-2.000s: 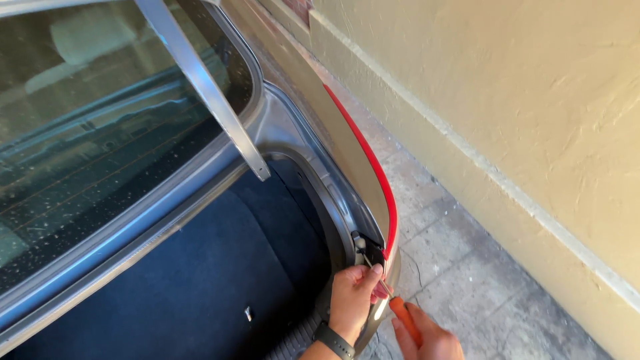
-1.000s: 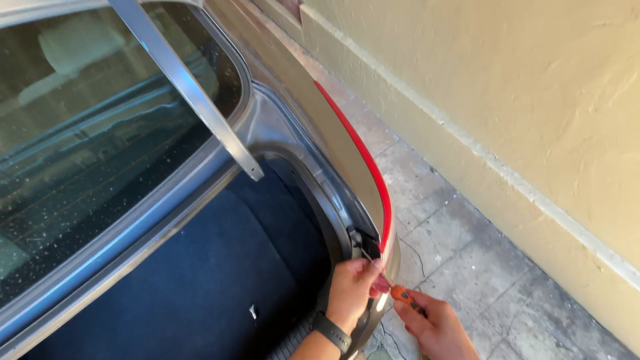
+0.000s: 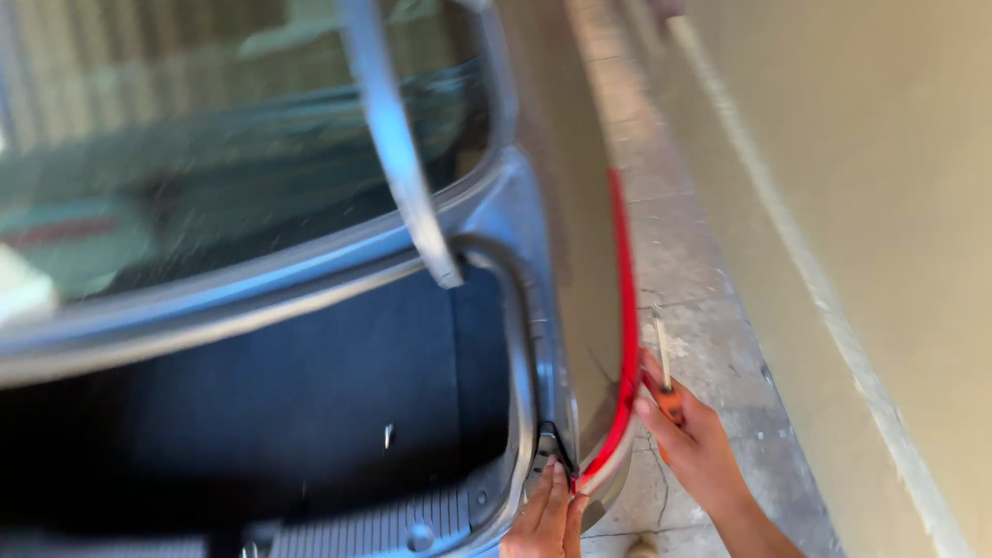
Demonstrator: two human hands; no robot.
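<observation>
The red tail light [image 3: 626, 310] of a car curves along the rear corner beside the open trunk. My left hand [image 3: 546, 511] lies with its fingertips on the black part [image 3: 552, 446] at the inner end of the light, by the trunk's edge. At the outer side of the light, my right hand [image 3: 694, 442] holds a screwdriver [image 3: 668, 399] with an orange and black handle, its shaft pointing up and away from the light. The right fingertips are against or close to the light's outer edge. Blur hides the exact contact.
A silver hinge arm [image 3: 399, 155] rises over the trunk opening, in front of the rear window [image 3: 232, 155]. A small shiny piece [image 3: 388, 435] lies in the dark trunk. The rubber seal [image 3: 523, 349] rims the opening. A beige wall [image 3: 876, 194] runs along the right, beyond the paved ground [image 3: 690, 325].
The screwdriver has come away from the black part at the corner, and my right hand has moved to the light's outer side. My left fingers now lie flatter on the corner. The view has shifted.
</observation>
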